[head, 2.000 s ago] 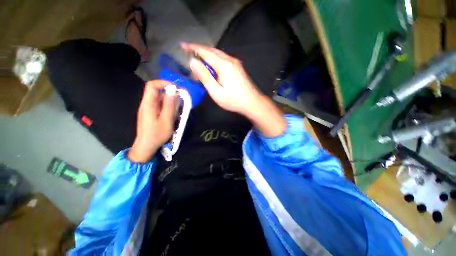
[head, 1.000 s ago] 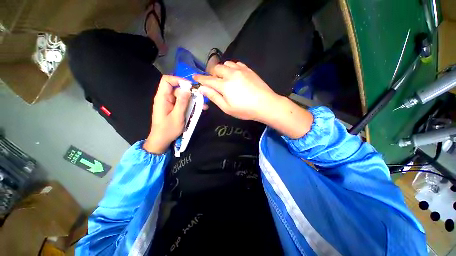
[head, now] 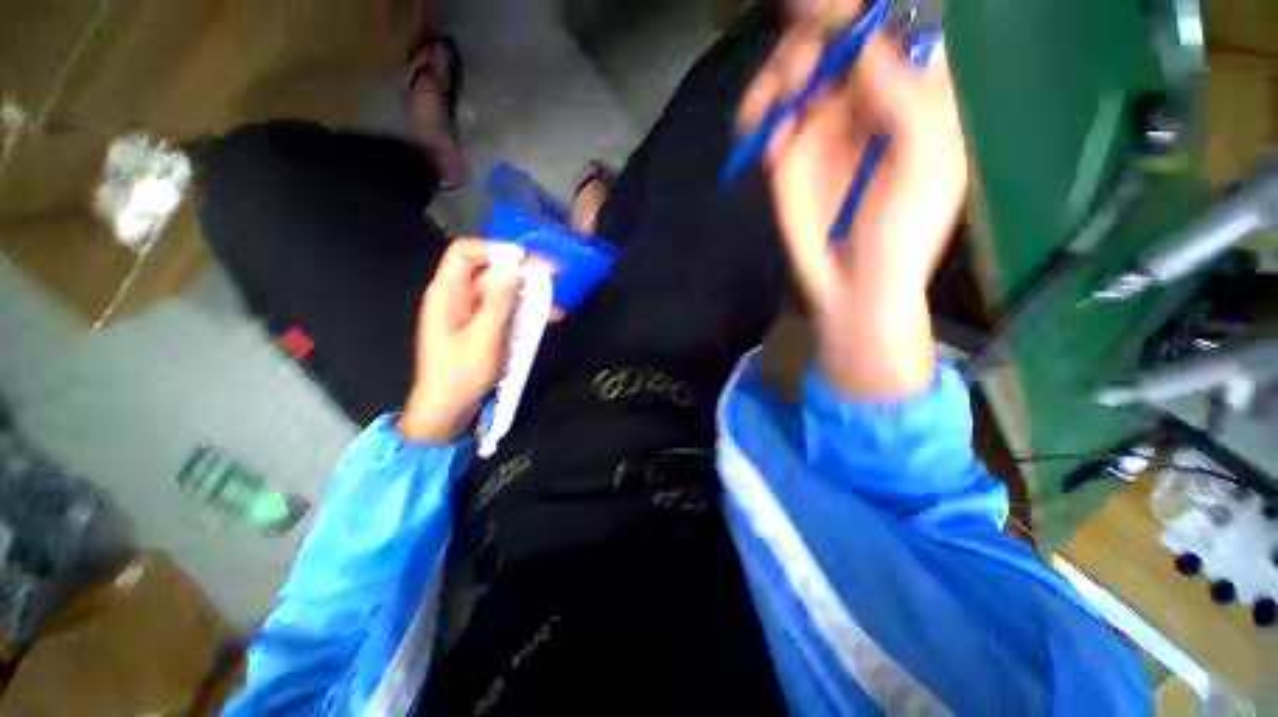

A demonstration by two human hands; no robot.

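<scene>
My left hand (head: 460, 336) holds a white loop-shaped plastic unit (head: 520, 345) over my lap, its upper end pinched between thumb and fingers. The unit is seen nearly edge-on, so its inside does not show. My right hand (head: 876, 182) is raised near the bench edge, blurred, with the blue-handled cutters (head: 810, 93) in it, the handles spread apart. The cutters' jaws cannot be made out. A blue object (head: 554, 247) lies beyond the unit, between my legs.
The green bench (head: 1044, 70) is on the right, with a dark hammer (head: 1027, 294) and grey electric screwdrivers (head: 1205, 241). White units (head: 142, 189) sit in a carton at upper left. Another carton (head: 126, 637) is at lower left. Feet in sandals show at the top.
My right hand has left the unit and moved up and right towards the bench, and the blue handles now show in it. My left hand still holds the unit over my lap.
</scene>
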